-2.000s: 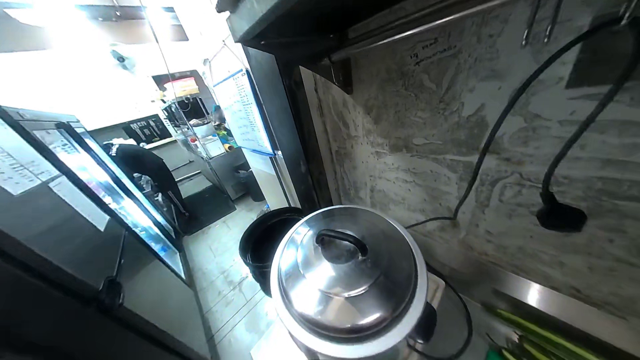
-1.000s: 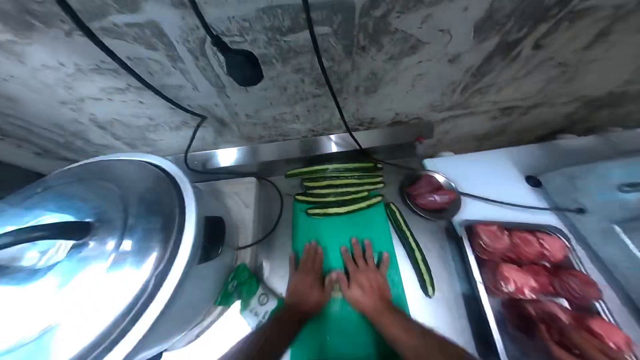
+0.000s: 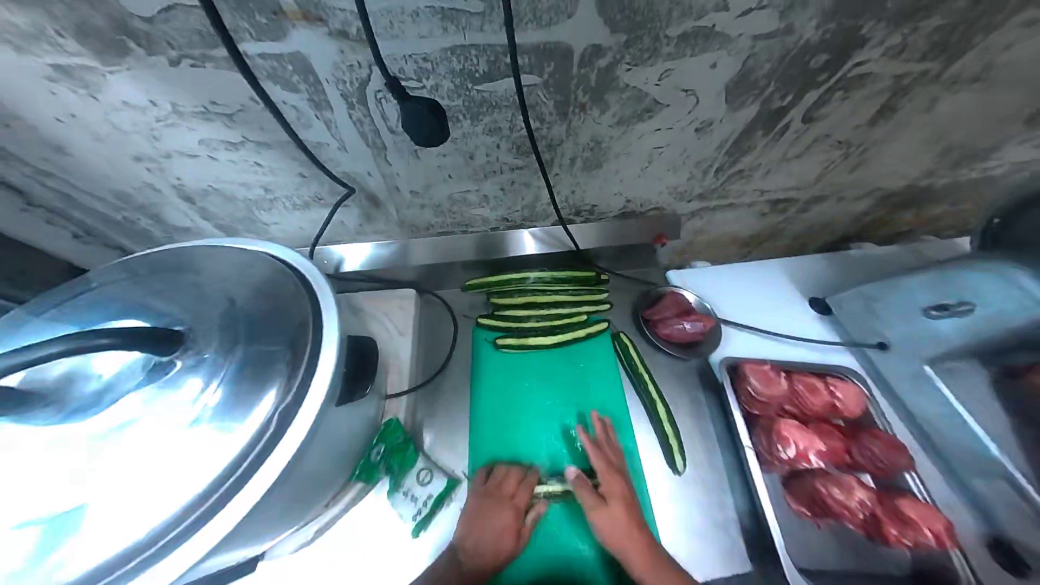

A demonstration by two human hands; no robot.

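Note:
A cucumber piece (image 3: pixel 554 488) with pale flesh showing lies crosswise on the green cutting board (image 3: pixel 544 390), between my two hands. My left hand (image 3: pixel 500 512) rests on its left end, fingers curled over it. Fingers of my right hand (image 3: pixel 609 491) are spread, with the thumb on the piece's right end. Several long cucumber strips (image 3: pixel 548 311) with dark green peel lie across the far end of the board. Beside the board's right edge, one more strip (image 3: pixel 652 402) lies slanted on the steel counter.
A large lidded steel pot (image 3: pixel 203 349) stands at left, near a green and white packet (image 3: pixel 418 483). At right are a small bowl of meat (image 3: pixel 681 322), a metal tray (image 3: pixel 829 552) of red meat portions, and grey equipment (image 3: pixel 967 309). Black cables (image 3: pixel 528 122) hang down the wall.
The view has swung from the pot and passage to the board. Since one second ago, my hands have moved apart, and the cucumber piece between them shows more.

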